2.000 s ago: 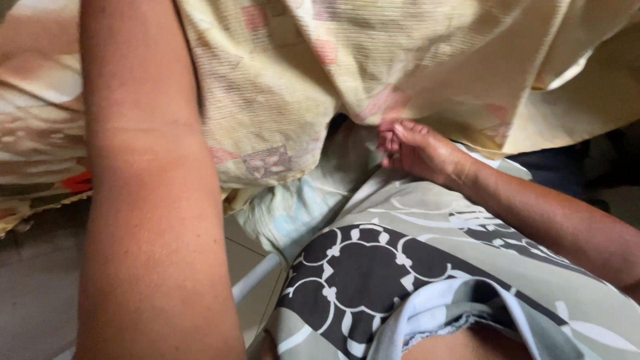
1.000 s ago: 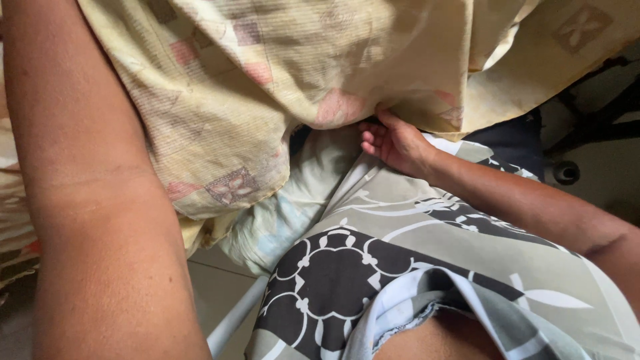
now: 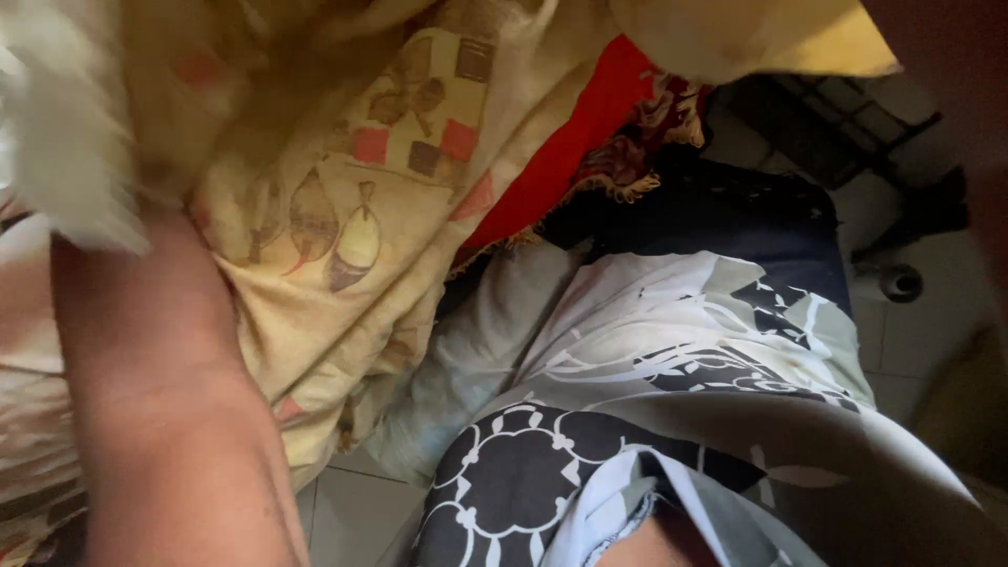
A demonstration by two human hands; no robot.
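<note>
A large yellowish patterned cloth (image 3: 331,236) with leaf shapes and red and brown squares hangs in folds across the upper left and middle. My left forearm rises at the left edge against this cloth, and a blurred pale piece of fabric (image 3: 71,134) covers the place where it ends, so my left hand is hidden. A dark, blurred shape that looks like my right arm runs down the right edge; my right hand is out of sight. Beneath the yellow cloth shows a red cloth (image 3: 551,150) with a fringed, dark red patterned edge.
My grey, black and white patterned garment (image 3: 512,472) fills the lower middle. Beside it lie a pale cloth (image 3: 472,339) and a dark blue fabric-covered surface (image 3: 740,213). Dark metal framework (image 3: 835,126) and a round metal tube end (image 3: 900,282) stand above the tiled floor (image 3: 354,504).
My right hand, earlier at the yellow cloth's lower edge, has left it and gone out of sight. The cloth has been lifted and shifted, and the red fringed cloth beneath now shows.
</note>
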